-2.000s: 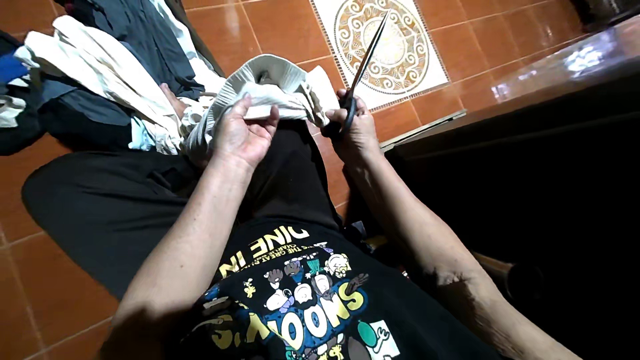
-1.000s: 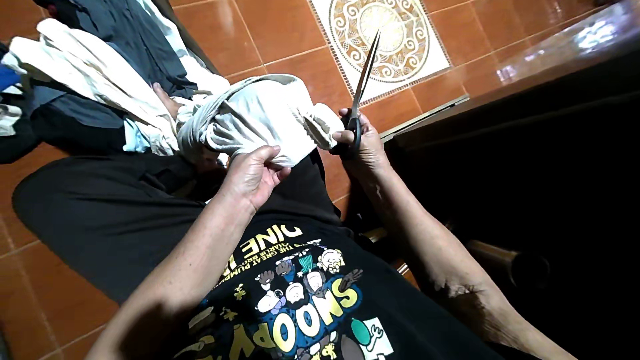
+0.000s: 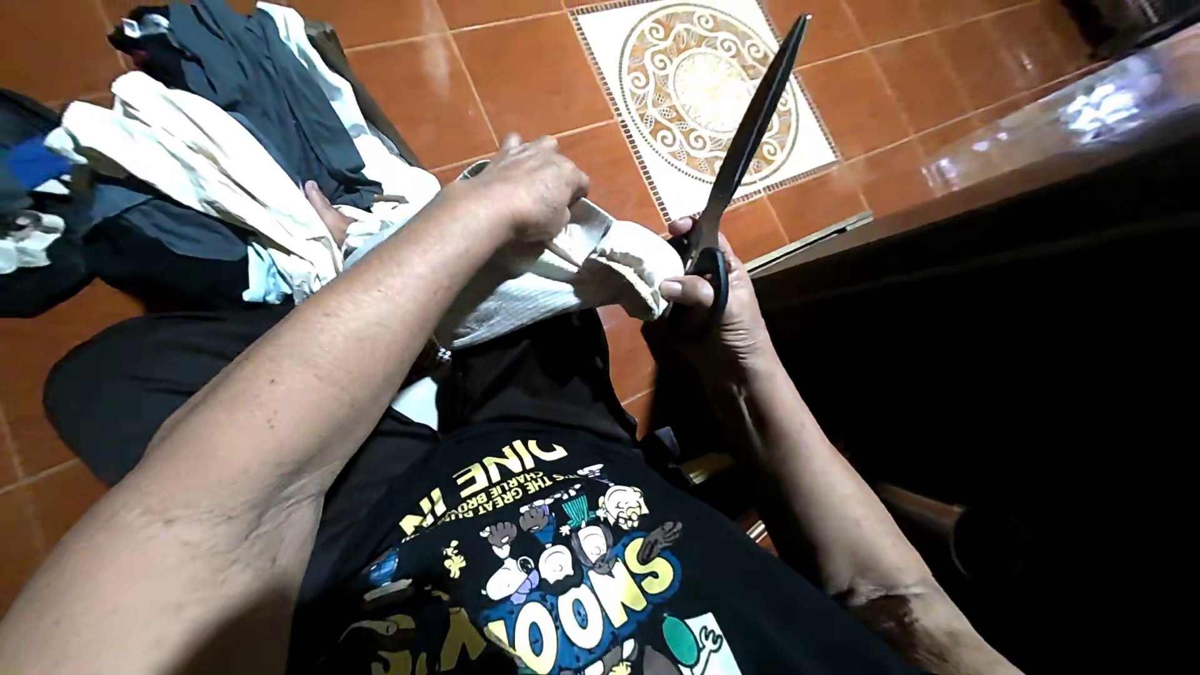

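Black-handled scissors (image 3: pixel 750 141) point up and away from me, with my right hand (image 3: pixel 717 291) around their handles. My right thumb and fingers also pinch the edge of a white cloth (image 3: pixel 534 295), which lies over my lap. Above that cloth, my left hand (image 3: pixel 534 187) is bent over with its fingers curled down at the fabric; its fingertips are hidden, so whether it grips the cloth does not show. The scissor blades are off the cloth, over the floor.
A heap of white, grey and black cloths (image 3: pixel 206 169) lies at the left, with part of a bare foot (image 3: pixel 326 216) beside it. Orange floor tiles surround a patterned white tile (image 3: pixel 703 94). Dark wooden furniture with a glossy edge (image 3: pixel 1012 159) stands on the right.
My left hand has moved up and forward from the near side of the white cloth to over it. The scissors remain in my right hand.
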